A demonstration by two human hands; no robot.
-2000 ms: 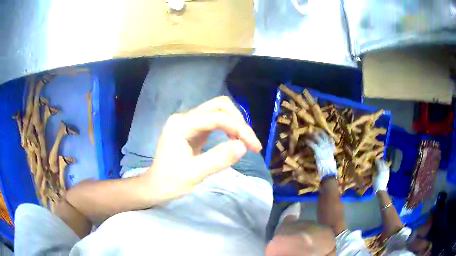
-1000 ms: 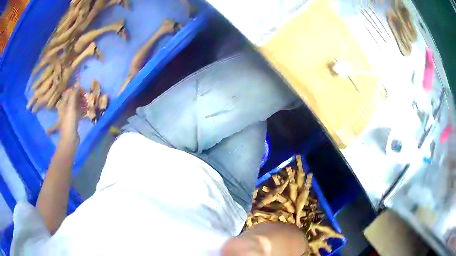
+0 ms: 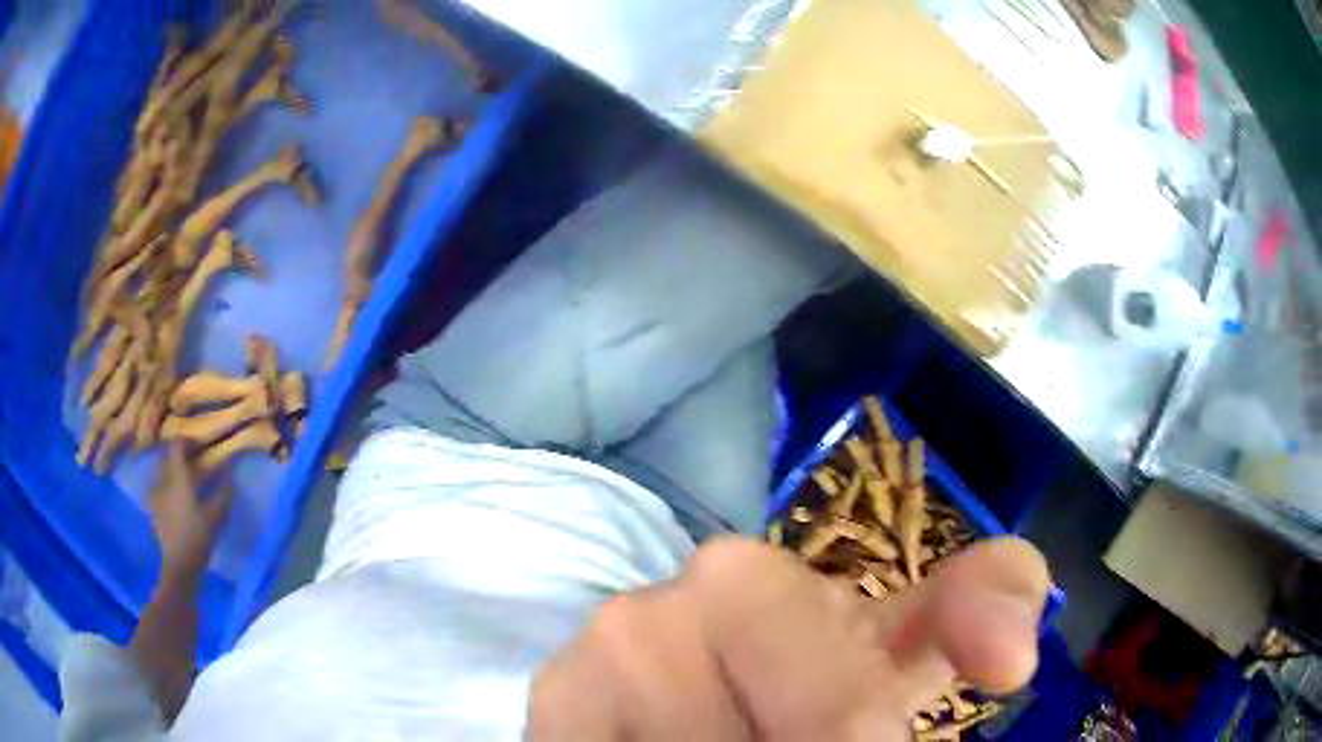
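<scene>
Tan leg-and-foot pieces (image 3: 218, 203) lie loosely in the blue crate at my left. My left hand (image 3: 186, 507) is small and blurred at that crate's near end. Its fingertips are at a small group of pieces lying side by side; whether it grips one is unclear. My right hand (image 3: 797, 645) is large and close to the camera at the bottom centre, cut off by the edge. Its fingers are curled in, and nothing shows in it. It partly hides the right blue crate (image 3: 986, 515), which is heaped with more leg-and-foot pieces.
The metal bench (image 3: 1080, 384) curves across the upper right. On it are a cardboard pad (image 3: 826, 109) with a white-blobbed stick (image 3: 950, 142), thin pale sticks, a pink-red item (image 3: 1186, 84) and part of a brown sole plate (image 3: 1099, 26). A cardboard piece (image 3: 1196, 563) is at the lower right.
My left hand went from in front of me to the left crate and now sits lower in view. My right hand has risen into view at bottom centre. The view has turned; the co-worker's gloved hands no longer show.
</scene>
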